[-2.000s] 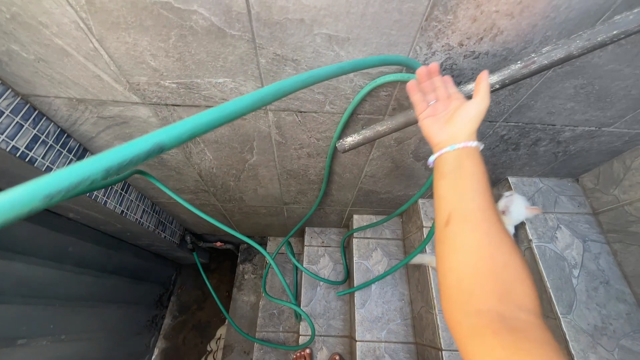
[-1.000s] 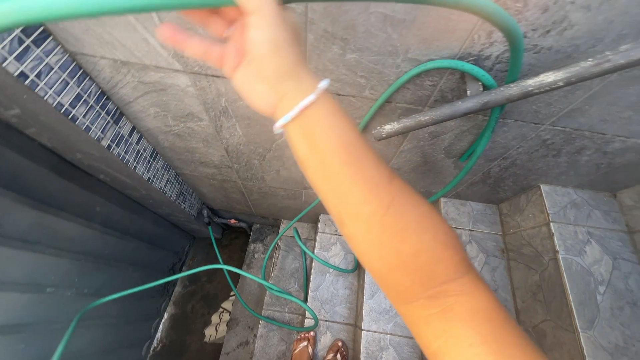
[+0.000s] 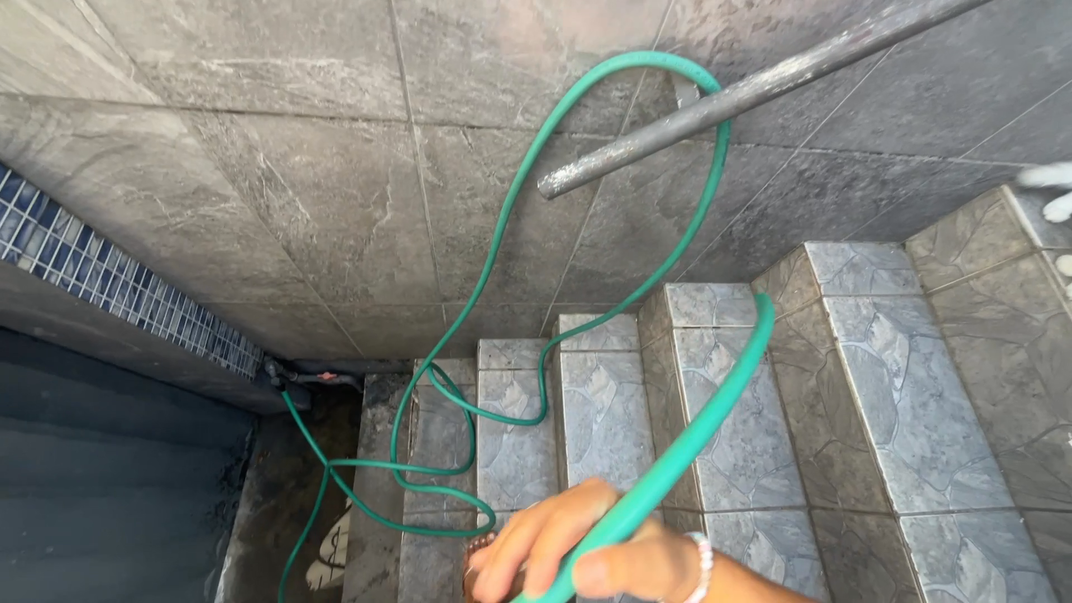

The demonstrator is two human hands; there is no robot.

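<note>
My right hand (image 3: 578, 544), with a beaded bracelet at its wrist, is closed around a green garden hose (image 3: 653, 486) at the bottom centre. From my grip, one length of hose rises to an end over the steps, while the other way it leaves the frame. Another stretch of green hose (image 3: 502, 218) loops over the metal handrail (image 3: 754, 92) on the tiled wall. Below, it lies in curves across the lower steps. A thin hose (image 3: 303, 427) joins a tap fitting (image 3: 275, 375) at the lower left. My left hand is out of view.
Tiled steps (image 3: 904, 402) climb to the right beside a tiled wall (image 3: 335, 193). A white animal's paws (image 3: 1057, 208) show at the right edge. Dark metal panelling (image 3: 92, 469) stands at left, beside a wet floor channel (image 3: 285, 519). A foot (image 3: 479, 548) is partly hidden behind my hand.
My right hand, open near the rail at first, has moved down to the bottom centre and now grips the hose. The hose stretch that crossed the upper view no longer does.
</note>
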